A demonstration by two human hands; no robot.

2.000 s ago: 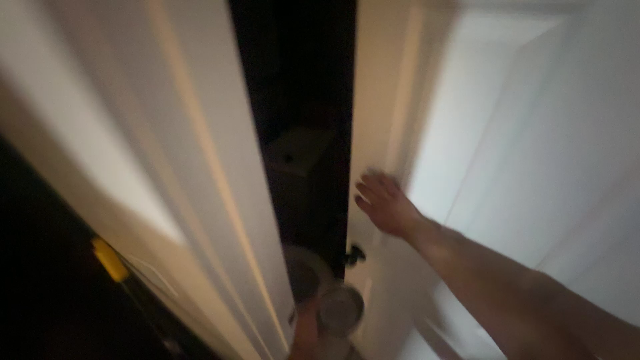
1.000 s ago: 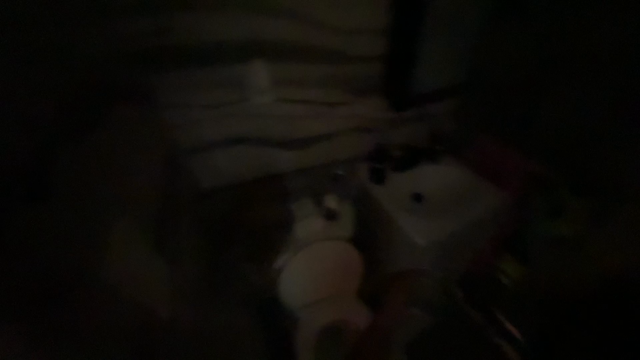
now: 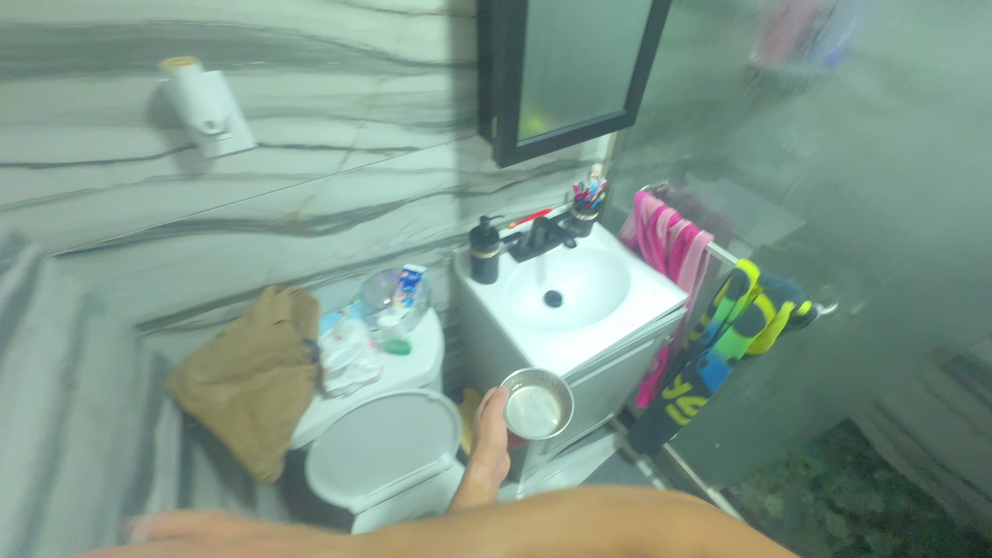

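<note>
My left hand (image 3: 488, 442) grips a round metal cup (image 3: 539, 407) by its side, in front of the vanity cabinet. The cup's open mouth faces up, and a shiny, pale inside shows. My right forearm crosses the bottom of the view, over the left one. At the lower left, my right hand (image 3: 190, 527) is blurred near the striped wall, and its fingers cannot be made out. The white sink (image 3: 570, 291) with a black faucet (image 3: 539, 236) lies beyond the cup. Left of the cup stands a toilet with its grey-white lid (image 3: 387, 446) raised.
A brown cloth or bag (image 3: 248, 380), a plastic bag (image 3: 349, 356) and a clear bowl (image 3: 384, 294) rest on the toilet tank. A black soap dispenser (image 3: 484, 252) and toothbrush cup (image 3: 583, 217) flank the faucet. Towels (image 3: 713, 349) hang before a glass panel (image 3: 837, 232). A black-framed cabinet (image 3: 577, 77) juts out above.
The door that my right hand touched is out of view. The dark bathroom is now brightly lit. My right arm now reaches across to the left; the cup remains in my left hand.
</note>
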